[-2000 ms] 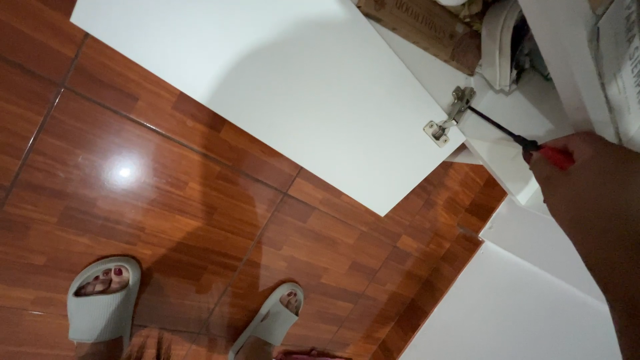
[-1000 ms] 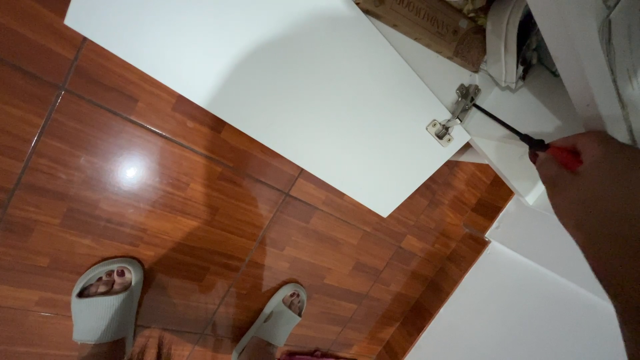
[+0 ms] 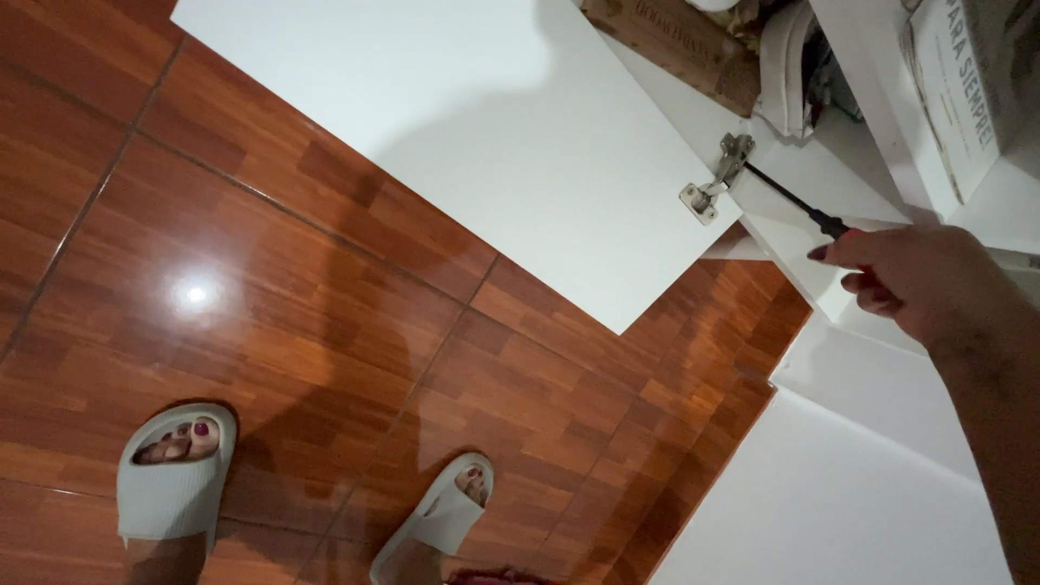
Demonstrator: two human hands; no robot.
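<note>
My right hand [image 3: 910, 272] is closed around the red and black handle of a screwdriver [image 3: 784, 195] at the right. The thin dark shaft points up and left, its tip at the metal concealed hinge [image 3: 735, 154] on the white cabinet's inner side. The hinge's cup end [image 3: 699, 203] sits near the corner of the open white cabinet door [image 3: 520, 162]. Whether the tip is seated in a screw is too small to tell. My left hand is out of the frame.
Inside the cabinet are a brown box [image 3: 674, 49] with writing, a white curved item [image 3: 788, 73] and, beyond a divider, a white box [image 3: 951, 97] with lettering. Below lies a wood-patterned tiled floor [image 3: 341, 268], with my feet in pale slides [image 3: 175, 496] near the bottom.
The fingers of my right hand have shifted on the screwdriver's handle, and more of them show below it now. The screwdriver's tip remains at the hinge, and the door has not plainly moved.
</note>
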